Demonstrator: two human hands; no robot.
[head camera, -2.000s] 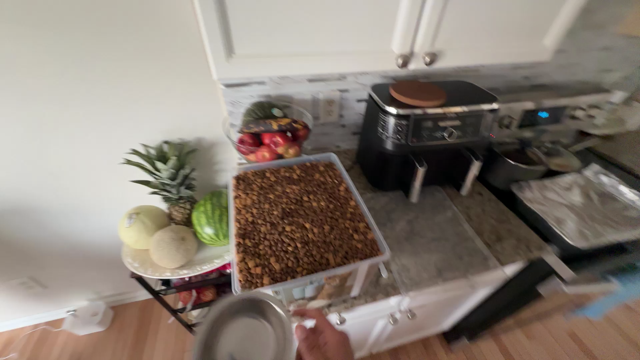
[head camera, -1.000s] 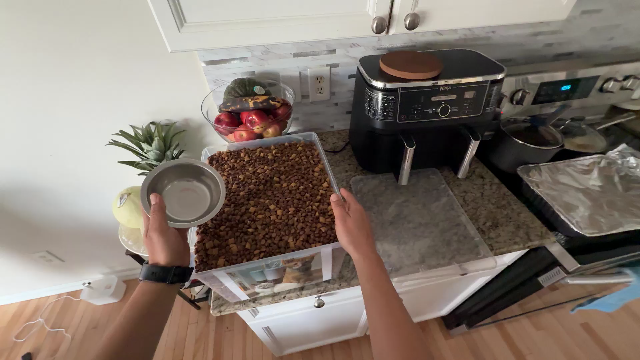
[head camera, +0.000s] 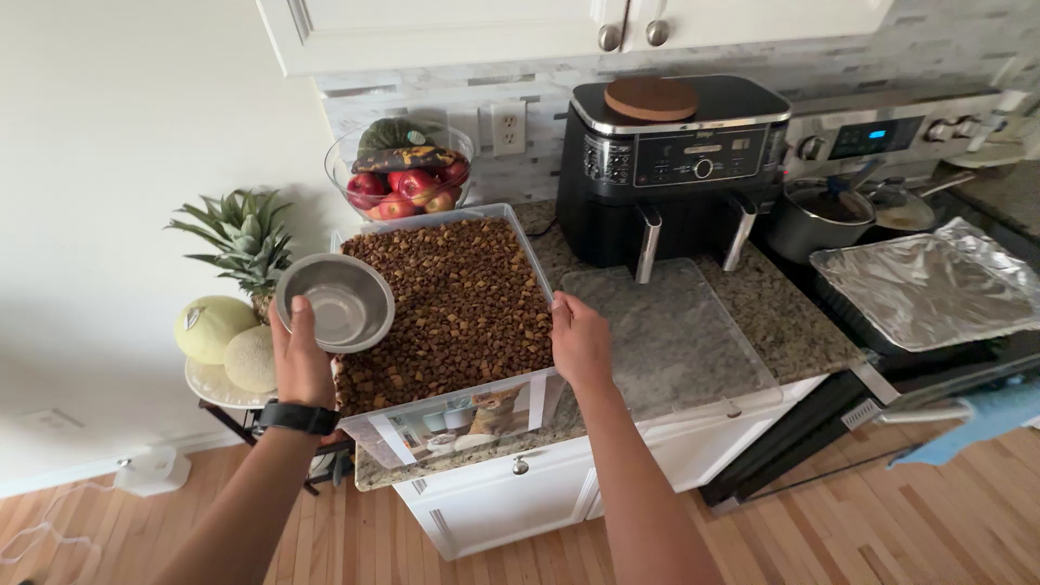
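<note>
A clear plastic bin (head camera: 455, 404), filled close to its rim with brown kibble (head camera: 455, 301), stands on the granite counter. My left hand (head camera: 302, 357), with a dark band at the wrist, grips an empty metal bowl (head camera: 335, 305) over the bin's left side, thumb inside the bowl. At the bin's right rim, my right hand (head camera: 581, 337) has its fingers closed on the edge. To the right of that hand a translucent plastic lid (head camera: 666, 341) lies flat on the counter.
Behind the bin is a glass bowl of fruit (head camera: 406, 183). An air fryer (head camera: 674, 179) stands behind the lid. Farther right, the stove holds pots (head camera: 821, 215) and a foil-covered tray (head camera: 934, 284). A pineapple (head camera: 248, 240) and melons (head camera: 213, 329) are at the left. Cabinets (head camera: 455, 32) hang above.
Two seconds ago only one hand was in view, with the bowl in front of the bin. The bowl is now over the bin's left side, and my right hand is on the rim, as one second ago.
</note>
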